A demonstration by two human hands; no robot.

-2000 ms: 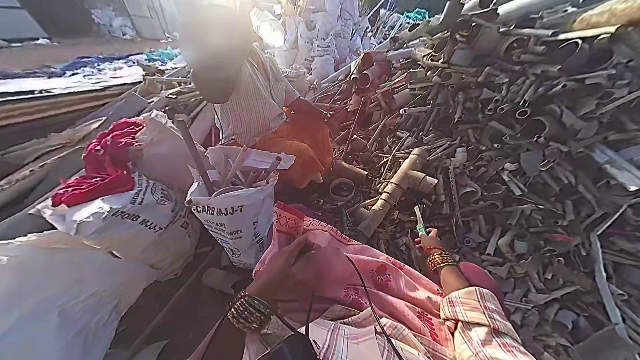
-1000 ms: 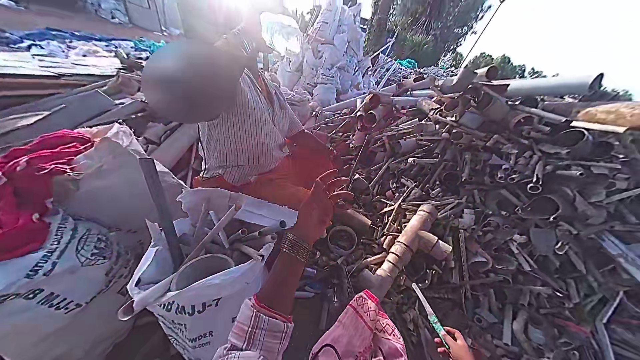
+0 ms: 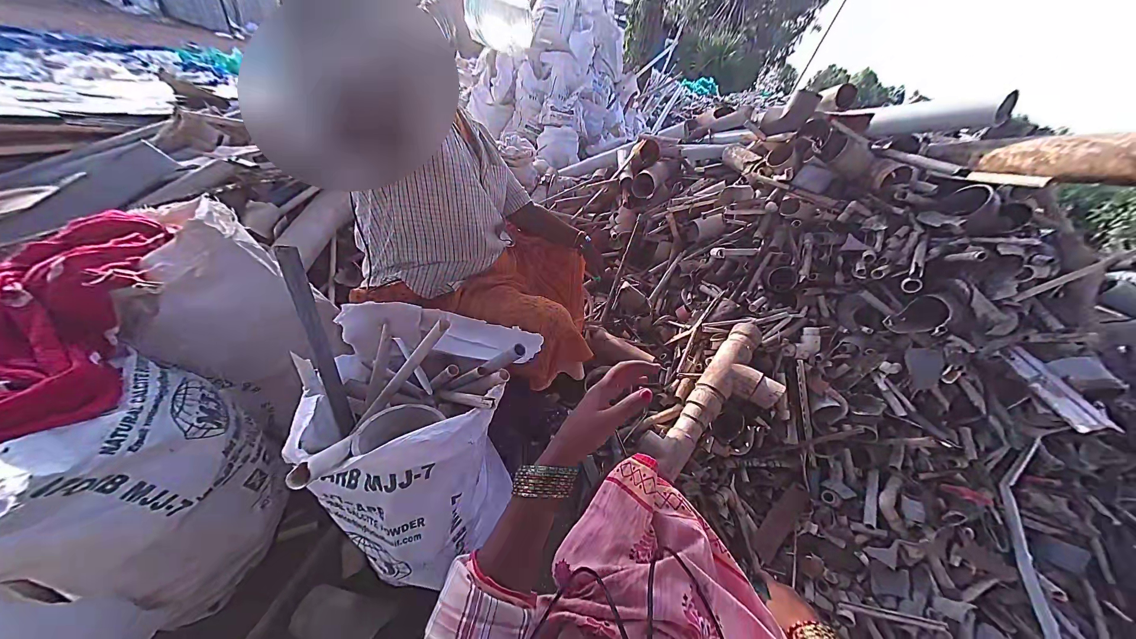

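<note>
My left hand (image 3: 603,410), with gold bangles at the wrist, is raised with its fingers apart and curved, holding nothing. It is nearest to a dirty jointed plastic pipe (image 3: 710,390) that lies beyond my lap. A pink patterned cloth (image 3: 648,550) covers my lap. My right hand (image 3: 785,603) is low at the bottom edge, partly behind the cloth; its fingers and anything in them are hidden. An open white woven sack (image 3: 399,506) full of pipe pieces stands to the left of my left forearm.
A person (image 3: 435,222) in a striped shirt and orange cloth sits in front of me. A large heap of scrap pipes (image 3: 852,293) rises ahead and right. A full white sack (image 3: 133,515) with a red cloth (image 3: 62,328) on top stands at the left.
My right hand, which held a green-handled tool out over the scrap, has drawn in to the bottom edge beside the pink cloth. My left hand remains raised near the jointed pipe.
</note>
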